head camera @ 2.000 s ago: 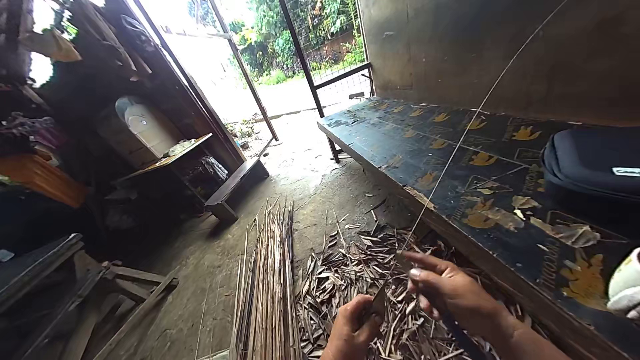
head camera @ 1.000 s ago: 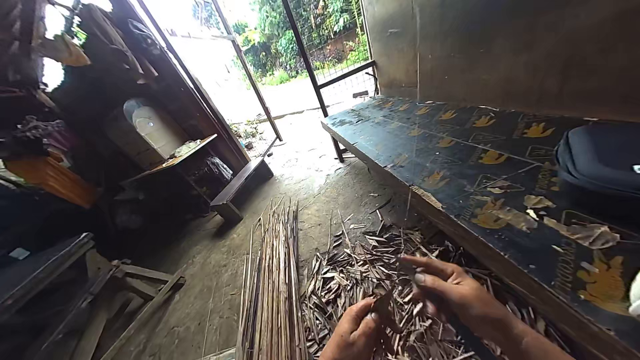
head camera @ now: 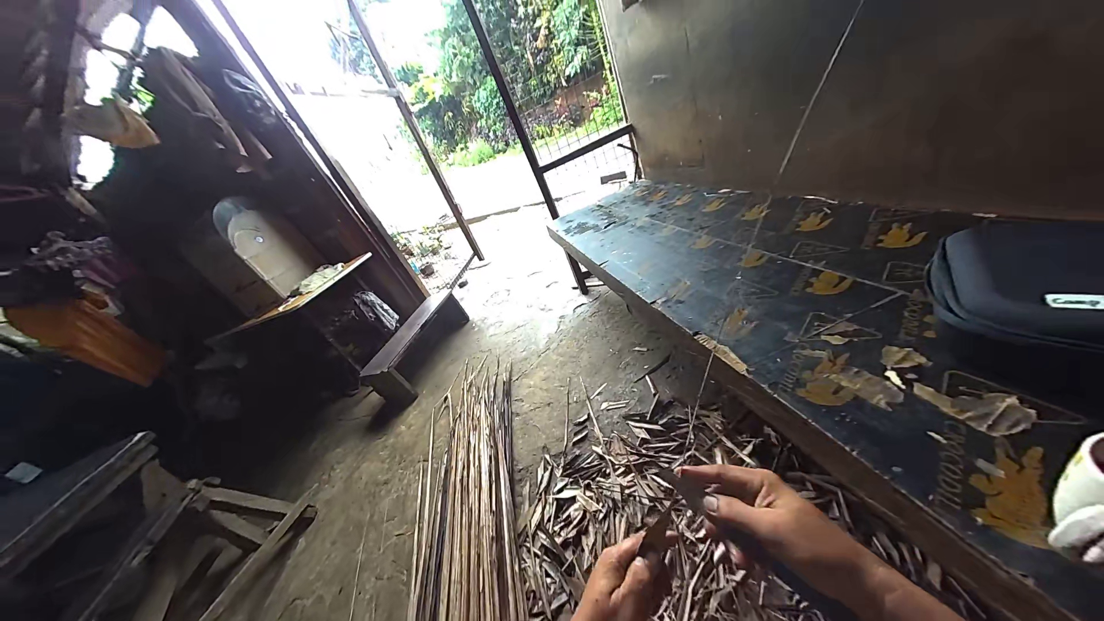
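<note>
My left hand [head camera: 628, 573], low in the head view, pinches a small dark flat piece [head camera: 655, 533], perhaps a leaf strip or a blade. Just right of it and a little higher, my right hand [head camera: 749, 509] grips another dark thin piece [head camera: 683, 488] between thumb and fingers. A long thin pale strand [head camera: 806, 112] rises from near the right hand, past the bench edge and up across the wall. Below both hands lies a heap of dry brown leaf scraps [head camera: 569, 509]. Left of the heap is a bundle of long thin sticks [head camera: 470, 500] on the floor.
A dark bench top [head camera: 655, 259] with printed yellow marks and peeling patches runs along the right, bearing a black zipped case [head camera: 1018, 280] and a pale object [head camera: 1082, 492] at the edge. A low wooden bench [head camera: 414, 336] and a wooden frame [head camera: 250, 517] stand left.
The long strand near my right hand was raised two seconds ago, hardly showed one second ago, and shows again now. Both hands stay in about the same place.
</note>
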